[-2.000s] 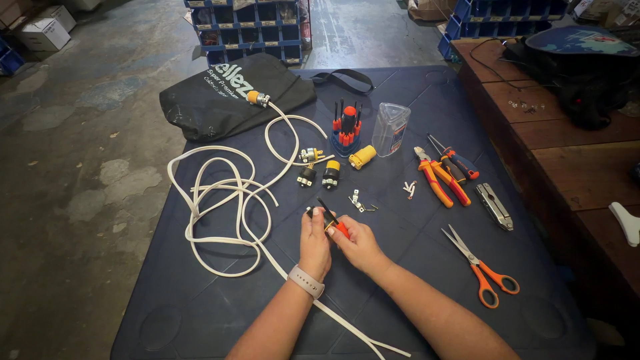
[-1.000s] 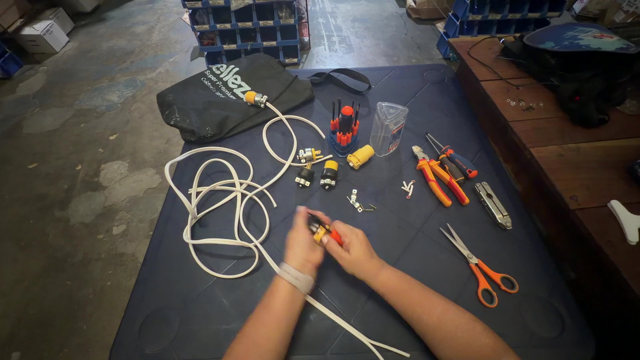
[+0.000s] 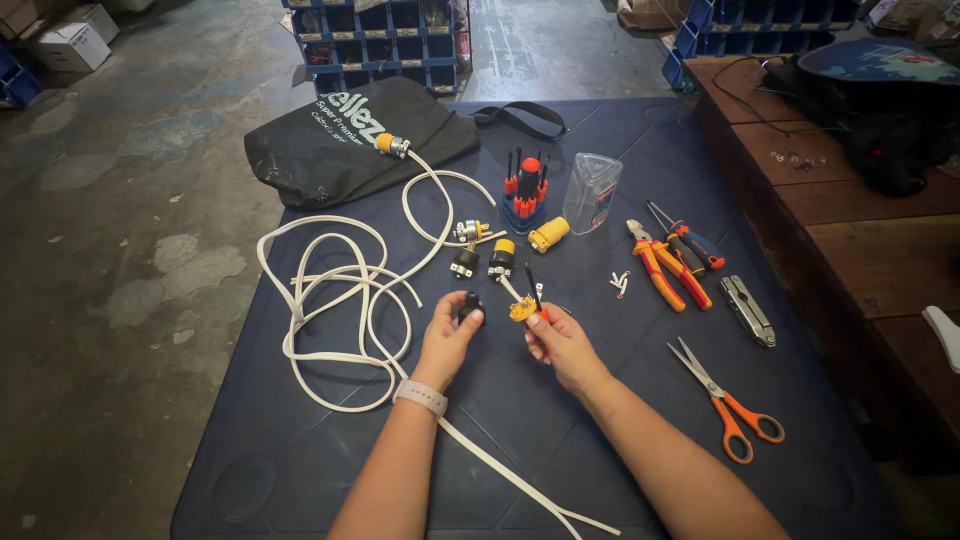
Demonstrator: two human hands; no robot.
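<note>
My left hand (image 3: 448, 330) grips a black plug housing (image 3: 471, 307). Apart from it, my right hand (image 3: 559, 337) holds a yellow plug insert (image 3: 523, 308) together with a small screwdriver (image 3: 535, 289) whose dark shaft points up. A short white cord piece (image 3: 511, 287) meets the insert; I cannot tell how its far end lies. Just beyond are a black and yellow plug (image 3: 502, 259), a black plug (image 3: 465, 262), a plug with metal clamp (image 3: 471, 230) and a yellow connector (image 3: 549, 235). A long white cord (image 3: 365, 356) loops at the left, running under my left wrist.
Behind stand a screwdriver set (image 3: 526, 195) and a clear plastic case (image 3: 592, 193). Toward the right lie cutting pliers (image 3: 664, 270), a blue-handled tool (image 3: 697, 244), a multitool (image 3: 748, 310) and orange-handled scissors (image 3: 721, 401). A black bag (image 3: 360, 142) lies at the table's back left.
My hands, close together before, have moved apart. The black housing is now in the left hand, separate from the yellow insert in the right.
</note>
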